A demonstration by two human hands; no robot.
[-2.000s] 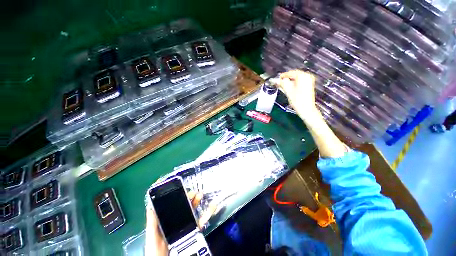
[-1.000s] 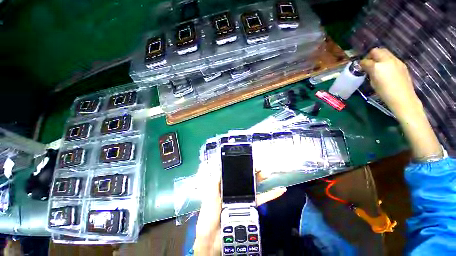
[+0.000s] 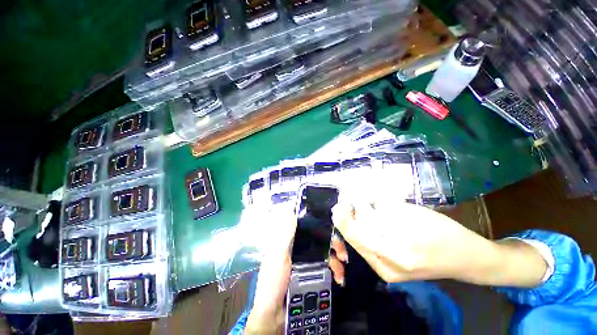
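Note:
An open flip phone (image 3: 310, 281) stands upright in view at the lower middle, dark screen above its silver keypad. My left hand (image 3: 273, 288) holds it from behind, with fingertips showing at its right edge. My right hand (image 3: 393, 242) is at the right side of the screen with its fingers pinched together. Whether it holds something thin, such as a wipe, is hidden by glare and the fingers. Glossy film sheets with dark-edged display lenses (image 3: 326, 167) lie fanned behind the phone.
A closed phone (image 3: 201, 193) lies on the green mat, left of the sheets. A phone tray (image 3: 167, 216) is at left. Stacked trays (image 3: 216, 82) sit on a wooden board (image 3: 262, 116). A whitish bottle (image 3: 453, 73), red bar (image 3: 427, 105) and keypad half (image 3: 517, 108) are at back right.
My right hand has left the bottle top and come down-left to the phone screen. My left hand still holds the open phone. The view has shifted slightly.

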